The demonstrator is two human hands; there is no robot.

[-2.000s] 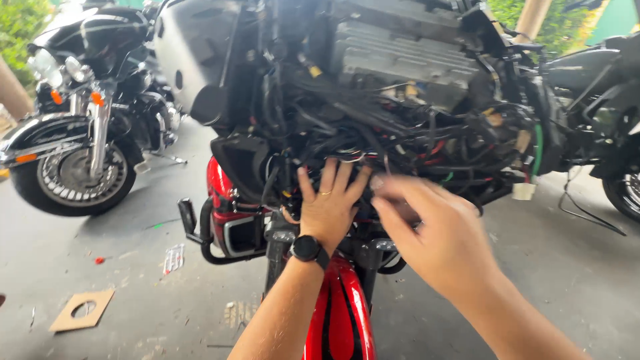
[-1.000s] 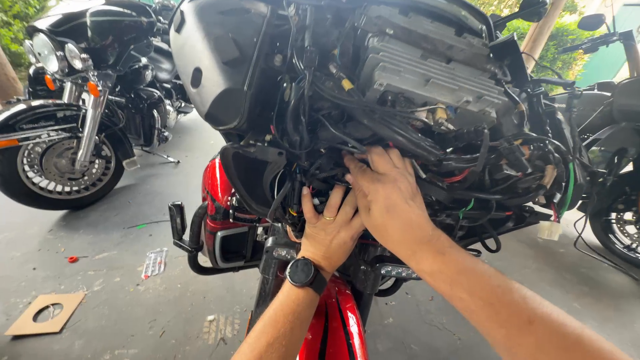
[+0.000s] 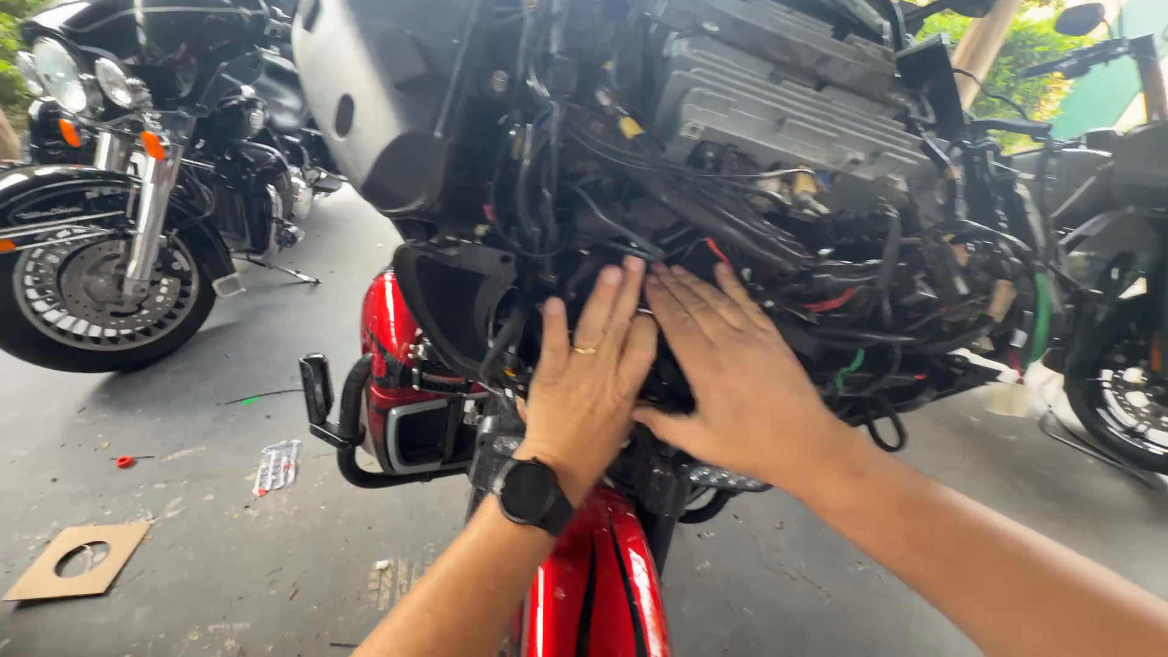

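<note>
Both hands rest against the black wiring harness (image 3: 721,219) in the opened front fairing of a red motorcycle. My left hand (image 3: 589,383), with a ring and a black watch (image 3: 527,493), lies flat with its fingers spread on the lower wiring. Beside it, my right hand (image 3: 730,365) presses its extended fingers on the cables, thumb apart. The fingertips of the two hands nearly meet. Above them sits a finned grey metal unit (image 3: 785,119). Below is the red front fender (image 3: 598,575). What lies beneath the palms is hidden.
A black motorcycle (image 3: 109,237) stands at the left and another dark one (image 3: 1122,274) at the right. A black crash bar (image 3: 351,438) juts out left of the fender. On the floor lie a cardboard piece with a round hole (image 3: 119,557) and a plastic packet (image 3: 276,467).
My right hand, over the back of the left fingers a second ago, now lies beside them with its fingers straighter. My left hand stays at the lower wiring.
</note>
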